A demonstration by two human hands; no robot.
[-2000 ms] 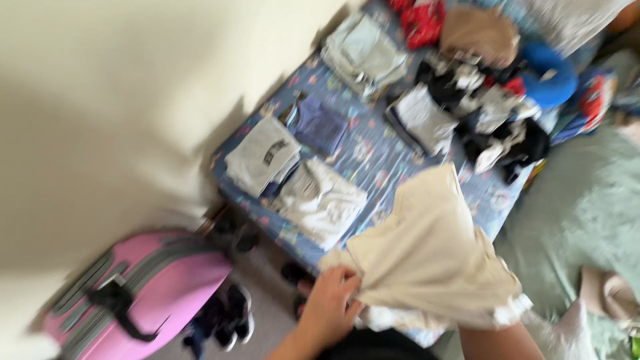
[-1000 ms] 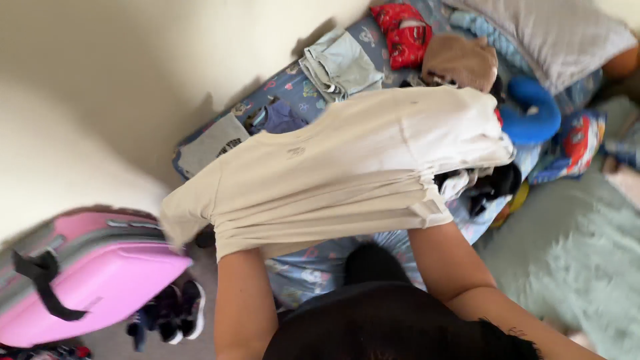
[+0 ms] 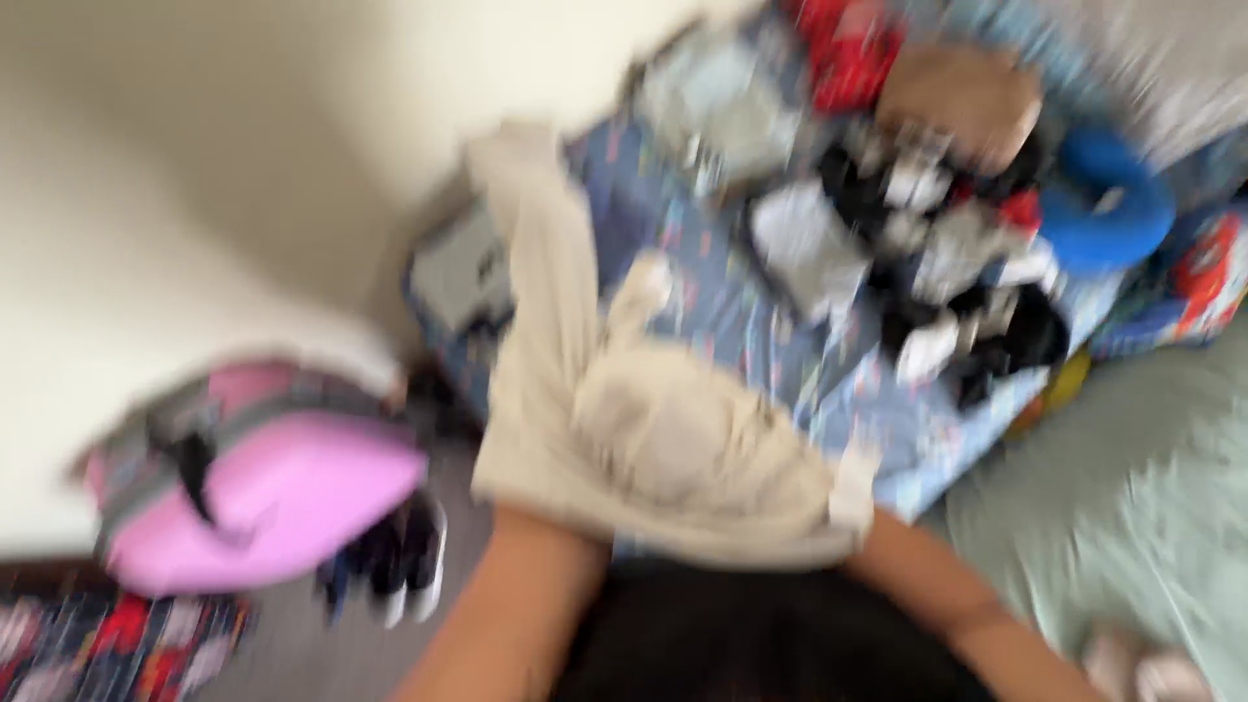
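Note:
A cream shirt (image 3: 673,439) hangs bunched over both of my arms, in front of my body and above the bed. My left forearm (image 3: 517,595) goes in under its lower left edge, and my right forearm (image 3: 936,575) goes in under its lower right edge. The cloth hides both hands, so their fingers do not show. One sleeve stretches up and left over the folded clothes. Behind it on the bed lie a folded grey garment (image 3: 463,268), a blue folded garment (image 3: 624,219) and pale folded clothes (image 3: 721,107). The view is blurred by motion.
A patterned blue mattress (image 3: 721,331) bears a loose pile of dark and white clothes (image 3: 960,283), a brown item (image 3: 960,102) and a blue neck pillow (image 3: 1107,210). At the left are a pink suitcase (image 3: 263,497) and dark shoes (image 3: 405,556). Green bedding (image 3: 1121,487) lies right.
The shirt was gathered near my hands at first, then spread wide across both arms. Now it is bunched in the middle, with one sleeve thrown up and left.

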